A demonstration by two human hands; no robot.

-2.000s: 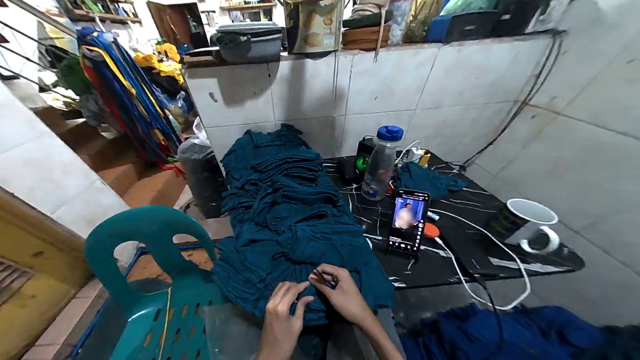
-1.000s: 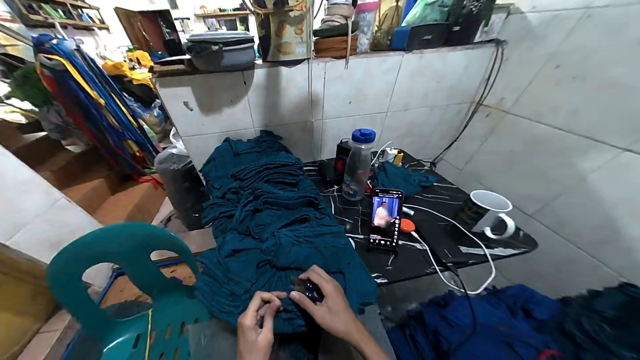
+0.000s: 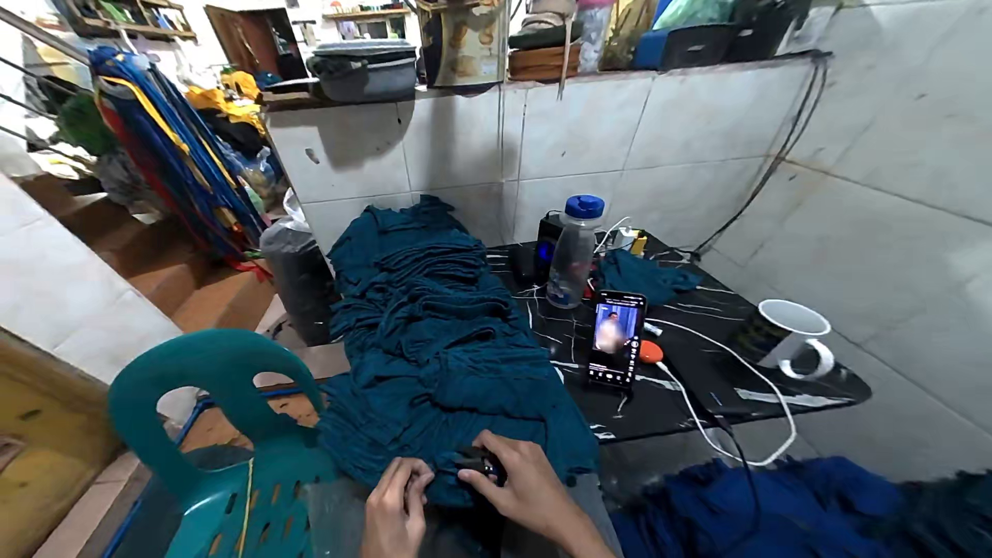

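A long heap of dark teal fabric pieces (image 3: 457,333) lies gathered in folds, running from the tiled wall down to my hands. At its near end my left hand (image 3: 399,496) has its fingertips curled together at the fabric's edge; whether cloth is pinched between them cannot be told. Just right of it, my right hand (image 3: 515,480) grips a small black object (image 3: 482,463), whose kind is unclear, against the teal cloth. The surface under the near edge is mostly hidden.
A green plastic chair (image 3: 209,364) stands left. On the black marbled table (image 3: 697,395) right are a clear bottle with blue lid (image 3: 573,252), an upright phone (image 3: 616,339), a mug (image 3: 787,337) and a white cable (image 3: 763,372). Blue fabric (image 3: 744,504) lies lower right. A filled bag (image 3: 298,279) stands beside the heap.
Both hands stay at the near end of the heap. The small black object in my right hand shows more plainly than two seconds ago. The view has shifted somewhat.
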